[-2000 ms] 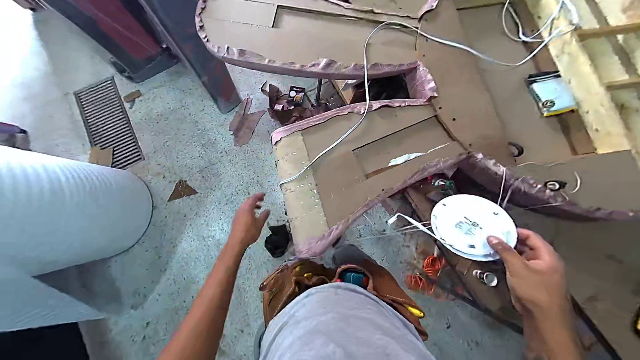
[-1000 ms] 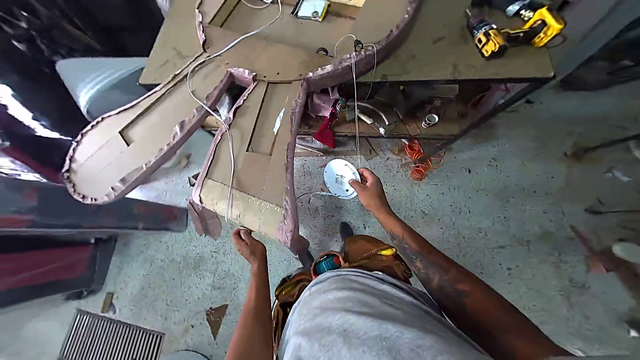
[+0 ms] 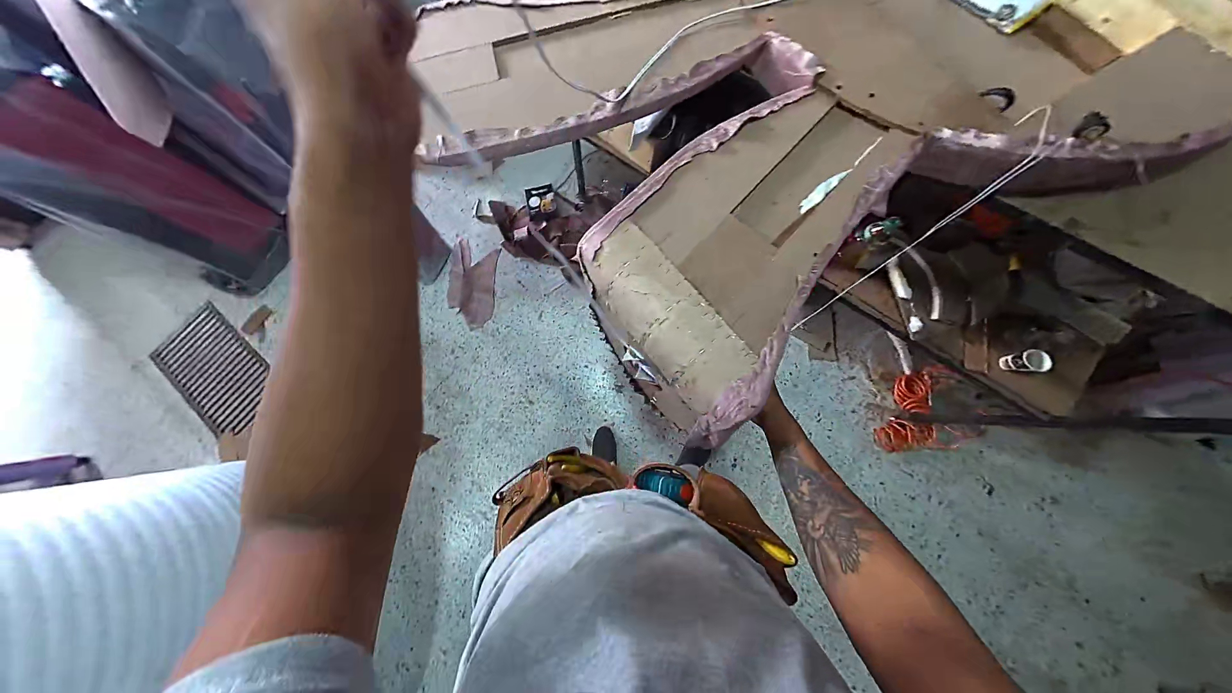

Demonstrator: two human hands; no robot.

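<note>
My left hand (image 3: 337, 38) is raised at the upper left, blurred and cut off by the top edge. A blurred white cord (image 3: 448, 120) runs from it down toward the end of an upholstered wooden panel (image 3: 703, 241) with pinkish fabric stapled along its edges. My right hand (image 3: 767, 402) is mostly hidden under the panel's near corner; only its wrist side shows. The round white fixture is out of sight. Thin white strings (image 3: 924, 231) stretch from the panel's right part to its near edge. A small shiny piece (image 3: 637, 364) lies at the panel's left end.
Under the panels is a shelf (image 3: 1049, 385) with a paper cup (image 3: 1026, 361) and hoses. Orange cord (image 3: 912, 414) hangs beside it. Fabric scraps (image 3: 474, 284) and a floor grate (image 3: 210, 368) are at left, near a large white roll (image 3: 115, 577). I wear a leather tool belt (image 3: 736, 520).
My left hand has risen from the panel's end to the top left, with the cord trailing. My right hand, which held the round white fixture in the open, is now under the panel's corner.
</note>
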